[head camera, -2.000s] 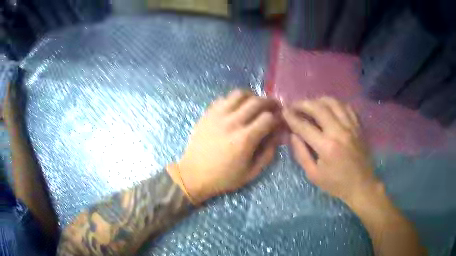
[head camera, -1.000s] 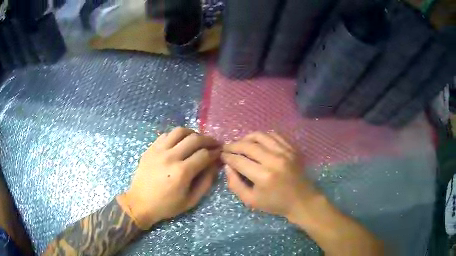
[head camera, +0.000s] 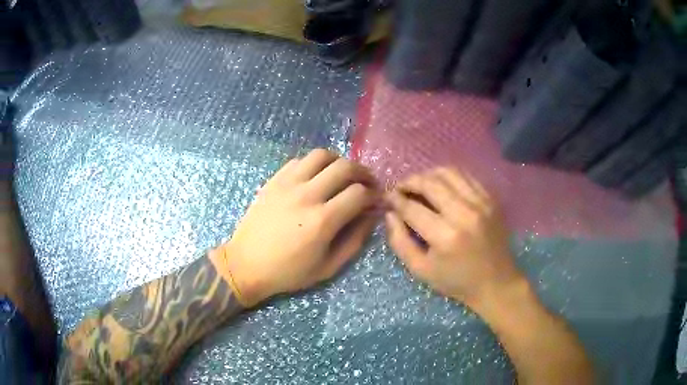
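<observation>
My left hand (head camera: 305, 222) and my right hand (head camera: 456, 237) are bare and meet at the fingertips near the middle of the view, above the bubble wrap. The fingers of both hands are curled with the tips pinched together. Whatever may lie between the fingertips is hidden or too small to tell. The clear bubble wrap (head camera: 188, 90) is grey-blue and shiny under the hands, and the pink bubble wrap (head camera: 429, 124) lies just beyond my right hand.
Dark tubular shells (head camera: 557, 98) stand at the far right, and others (head camera: 79, 22) at the far left. A dark round item (head camera: 331, 34) stands beside tan cardboard (head camera: 256, 19) at the far edge. A neighbour's arm (head camera: 19, 248) is at the left edge.
The view has shifted and grown sharper. Against the last frame the hands and table sit further right and slightly higher in view. The fingertips stay together throughout.
</observation>
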